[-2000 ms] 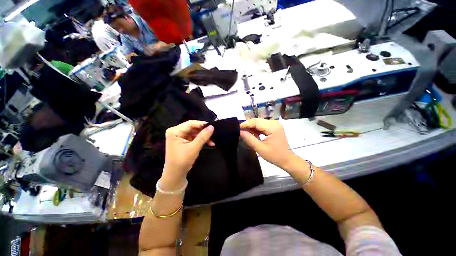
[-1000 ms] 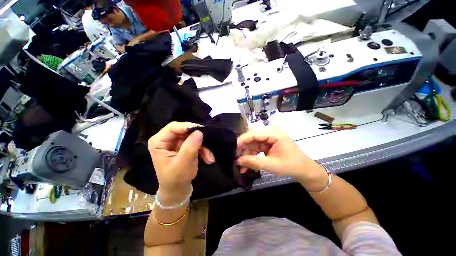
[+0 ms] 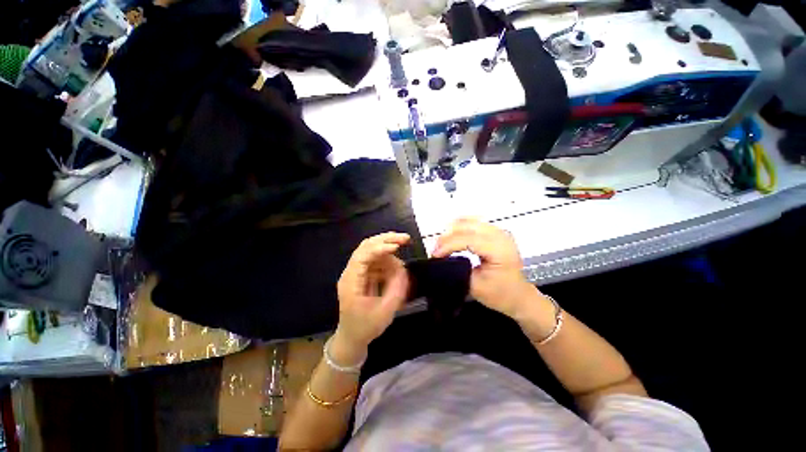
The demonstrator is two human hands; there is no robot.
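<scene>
A small black band piece (image 3: 442,278) is held in front of the table edge, between my two hands. My right hand (image 3: 486,265) grips its right side with bent fingers. My left hand (image 3: 376,287) is at its left end, thumb and fingers around the edge; it is blurred, and its exact grip is partly hidden. The large black garment body (image 3: 283,247) lies spread on the table to the left of the needle area, draping over the front edge. The white sewing machine (image 3: 619,88) stands behind and to the right.
Thread snips (image 3: 579,192) and a brown block (image 3: 556,173) lie right of the needle area (image 3: 433,163). A black cloth strip (image 3: 537,97) hangs over the machine head. Dark cut pieces (image 3: 323,53) lie behind. Cardboard (image 3: 177,331) is below left, a grey machine part (image 3: 40,260) at far left.
My hands have moved right and down with the small piece, away from the large garment, which now lies spread flatter. The view has tilted down, and the person behind is out of view.
</scene>
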